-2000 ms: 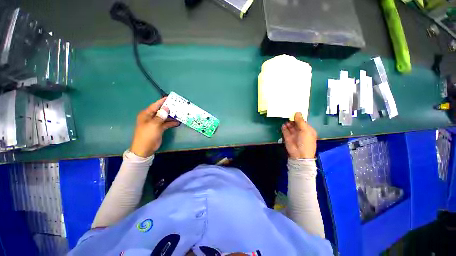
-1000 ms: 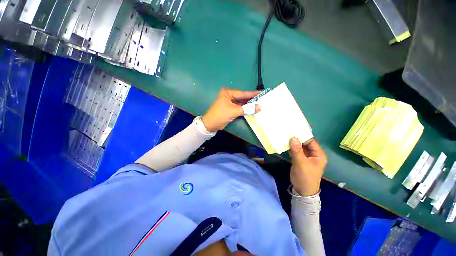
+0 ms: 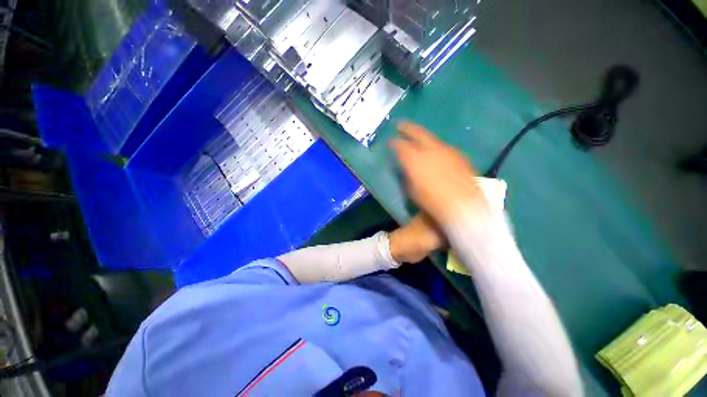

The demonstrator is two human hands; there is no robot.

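My left hand (image 3: 416,239) is at the bench edge, partly hidden behind my right wrist. It holds the pale yellow insulating sheet (image 3: 493,191) with the circuit board, whose board part is hidden. Corners of the sheet show on both sides of my right forearm. The black power cord (image 3: 535,124) runs from it to a coil on the belt. My right hand (image 3: 434,167) is blurred, crosses over my left hand and reaches towards the silver metal housings (image 3: 368,105). Nothing shows in it, and its fingertips are short of the stack.
A yellow sheet stack (image 3: 659,353) lies at the lower right of the green mat (image 3: 581,248). A blue bin (image 3: 287,217) with rows of metal parts stands at the bench's near edge. More metal parts stand at the top. The dark belt (image 3: 535,39) runs along the far side.
The view has turned left. My right hand took a yellow sheet to the board, then let go and moved left across my left hand towards the housings. My left hand keeps its hold.
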